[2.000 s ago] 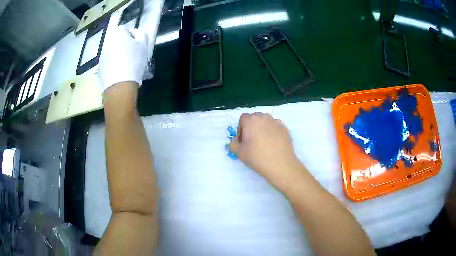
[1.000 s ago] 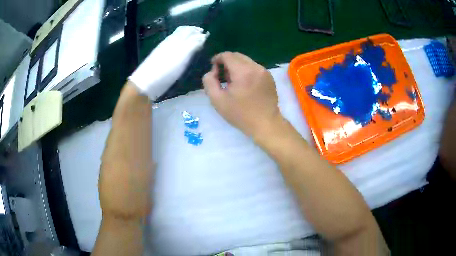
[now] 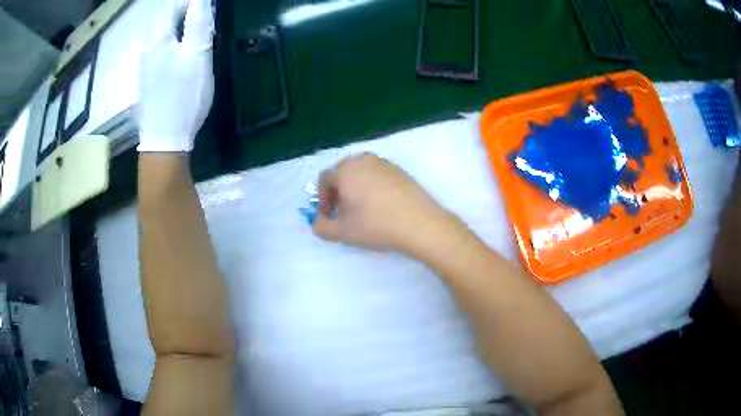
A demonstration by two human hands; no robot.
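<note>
My left hand [image 3: 175, 89], in a white glove, reaches up over the right edge of the white loading plate [image 3: 122, 49]; its fingertips are near the top edge, and a dark piece shows beside them. I cannot tell whether it holds anything. My bare right hand [image 3: 366, 203] is at the small blue parts [image 3: 309, 213] on the white foam sheet [image 3: 325, 325], fingertips bent together and partly covering them. Whether a part is pinched is hidden. The orange tray [image 3: 540, 264] at right holds a heap of blue parts [image 3: 569, 158].
Dark phone middle frames [image 3: 262, 81] lie on the green conveyor belt [image 3: 349, 73], with another frame [image 3: 449, 36] further right. A cream end block [image 3: 73, 179] is at left. A blue grid sheet [image 3: 717, 115] lies at the right edge, near a person's arm [image 3: 727, 244].
Since one second ago, my left hand has moved from the belt up-left to the loading plate. My right hand has moved down-left from the belt edge to the blue parts. The view has shifted slightly.
</note>
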